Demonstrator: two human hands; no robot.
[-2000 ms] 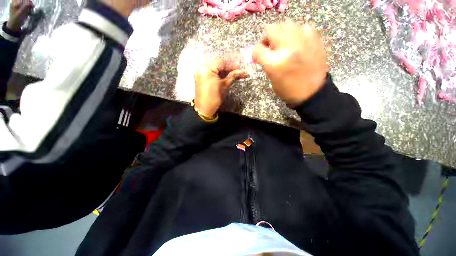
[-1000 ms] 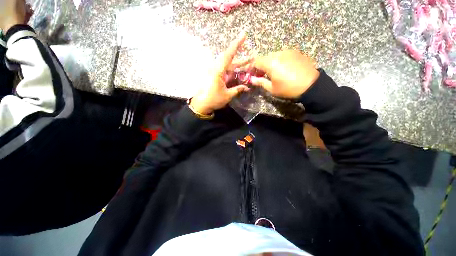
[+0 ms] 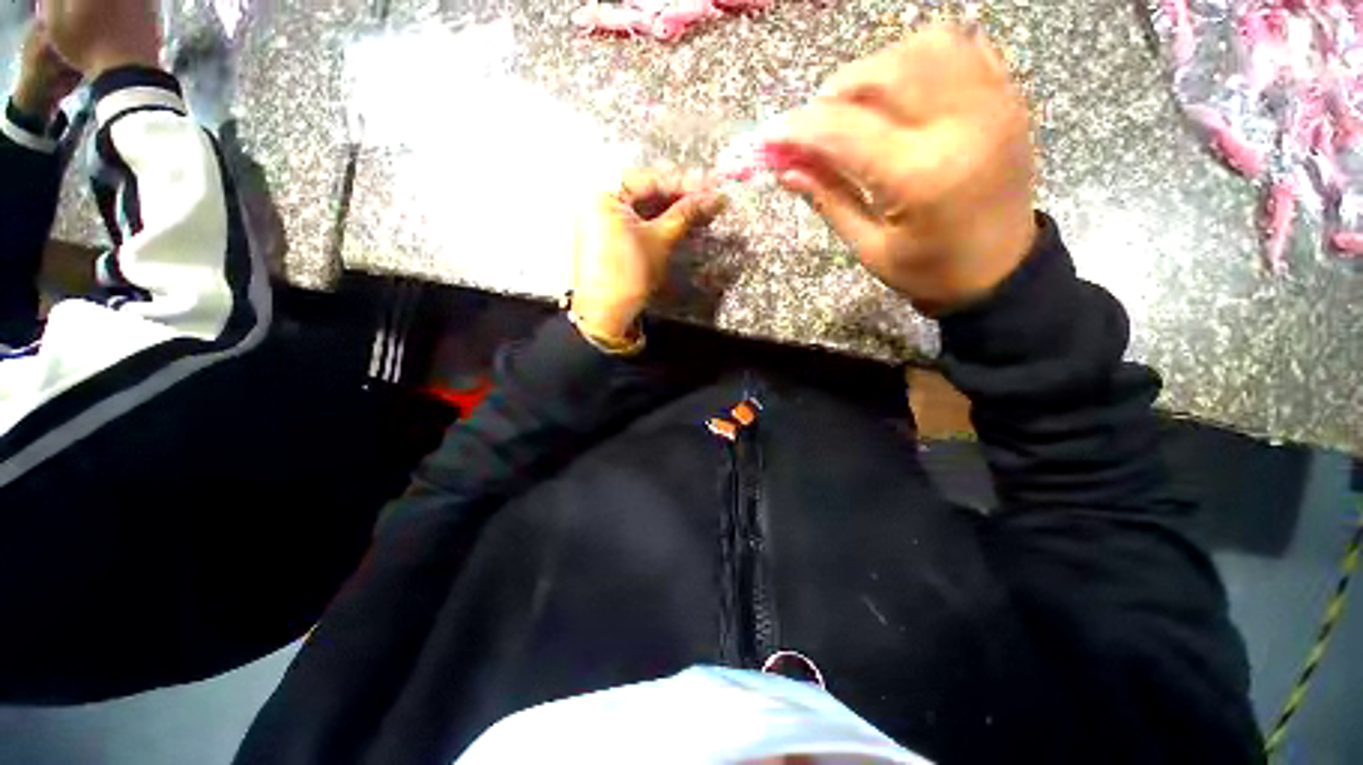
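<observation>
My right hand [image 3: 934, 172] is closed over the tabletop, with a pink item [image 3: 777, 157] at its fingertips. The item's paler end points left toward my left hand. My left hand [image 3: 616, 262] is lower and to the left, thumb and fingertips pinched together near that end. Faint clear film, seemingly a clear plastic bag, shows at the left fingertips; its outline is lost in glare. A loose pile of pink items [image 3: 665, 18] is cut off by the top edge. Pink pieces in shiny film [image 3: 1300, 112] lie at the right.
The speckled tabletop [image 3: 1076, 194] has its near edge just in front of my jacket. A bright whitish patch, film or glare, lies left of my hands. Another person's striped sleeve [image 3: 180, 224] and hands are at the upper left, with crinkled film near them.
My hands were close together around the pink item. My right hand has moved up and right, and my left fingers have closed from a spread pose. The other person's arm has moved right.
</observation>
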